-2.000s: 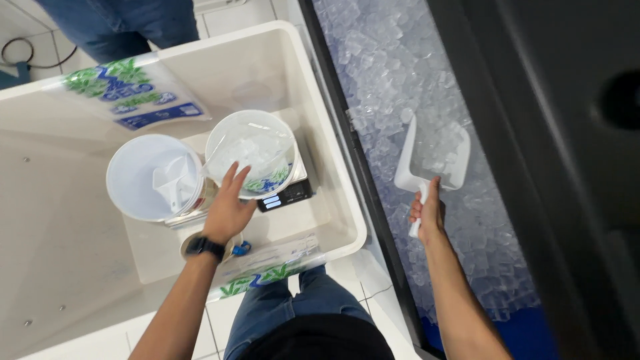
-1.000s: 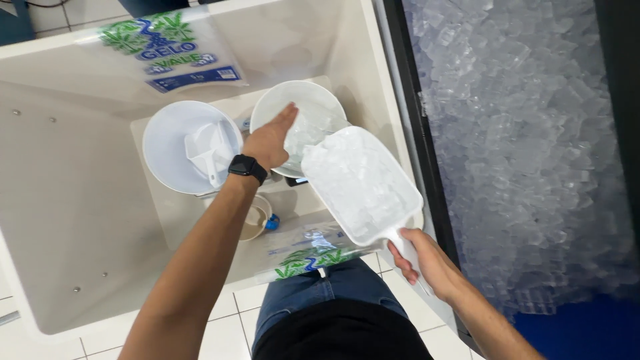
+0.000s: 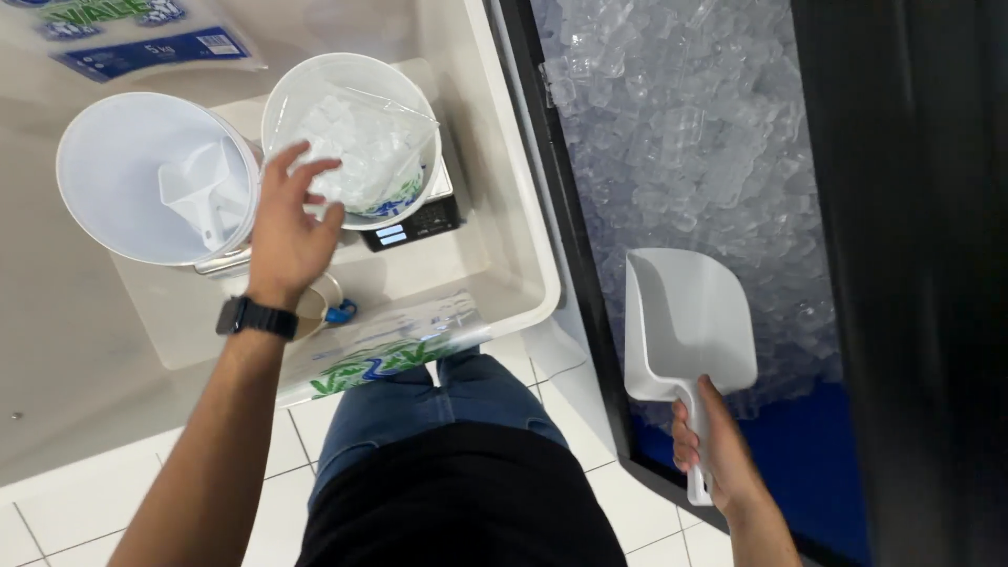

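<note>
My right hand point(image 3: 713, 445) grips the handle of a white plastic scoop point(image 3: 697, 315), which has no ice in it and is over the ice cubes point(image 3: 685, 157) of a black-rimmed bin. Fingers spread, my left hand point(image 3: 295, 216) hovers at the near left rim of a white bucket point(image 3: 429, 169). Inside that bucket a clear plastic bag point(image 3: 394, 118) holds ice cubes. Under the bucket is a digital scale point(image 3: 413, 228) with a lit display. Left of it, a second white bucket point(image 3: 102, 173) contains another white scoop point(image 3: 206, 193).
Both buckets stand in a large cream plastic tub point(image 3: 543, 291). Printed plastic bags hang over its far wall point(image 3: 157, 51) and near edge point(image 3: 378, 354). A small round container point(image 3: 315, 307) with a blue item point(image 3: 341, 313) sits near my left wrist. The bin's black frame point(image 3: 587, 276) borders the tub.
The scoop, loaded with ice beside the bagged bucket one second ago, has moved right over the ice bin and now carries none. My left hand has opened at the bucket's near left rim.
</note>
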